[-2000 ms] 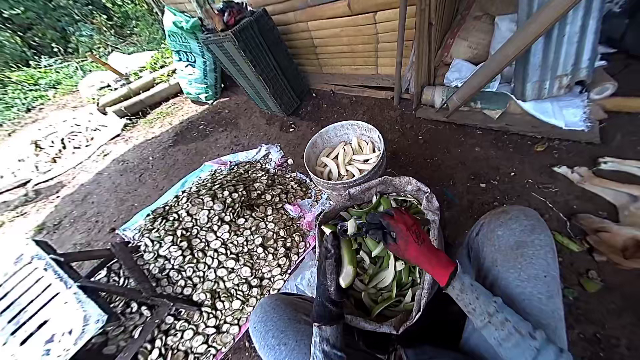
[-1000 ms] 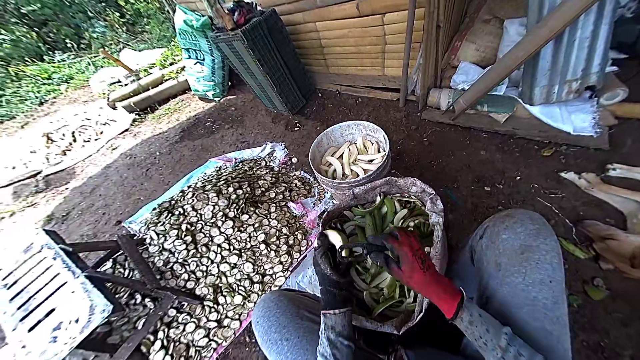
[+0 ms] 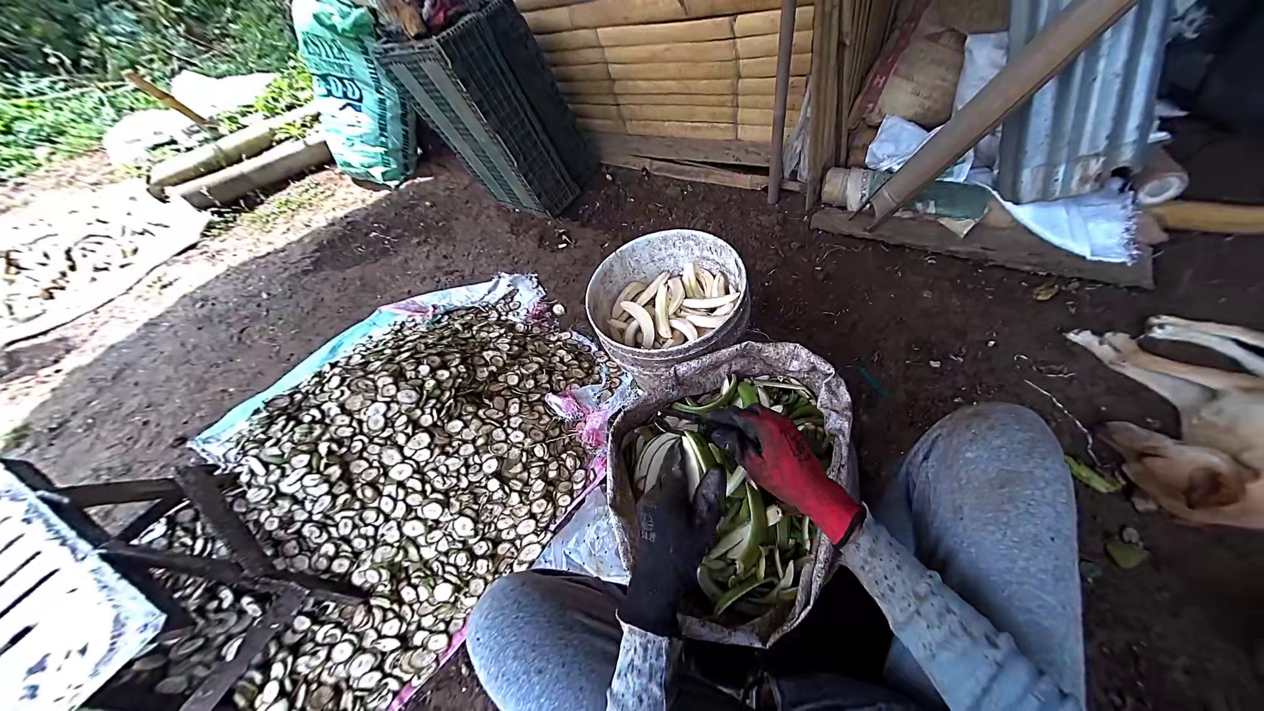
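Between my knees stands an open woven sack (image 3: 837,395) filled with green banana peels (image 3: 755,533). Over its left side my left hand (image 3: 671,533), in a dark glove, is closed around a pale, partly peeled banana (image 3: 657,459). My right hand (image 3: 787,462), in a red and black glove, is close beside it, its dark fingertips at a strip of green peel; whether it also holds a tool cannot be made out. Just beyond the sack, a whitish bucket (image 3: 617,259) holds several peeled bananas (image 3: 681,306).
Sliced banana rounds (image 3: 415,464) cover a sheet (image 3: 346,351) on my left, beside a dark wooden frame (image 3: 227,523). A dog (image 3: 1210,444) lies at the right. Farther off are a plastic crate (image 3: 494,109), a green sack (image 3: 355,99) and a bamboo wall (image 3: 681,69).
My left hand has lowered the banana from the sack's left rim into its opening, and the hand has turned. My right hand remains over the peels, now with a green strip at its fingertips.
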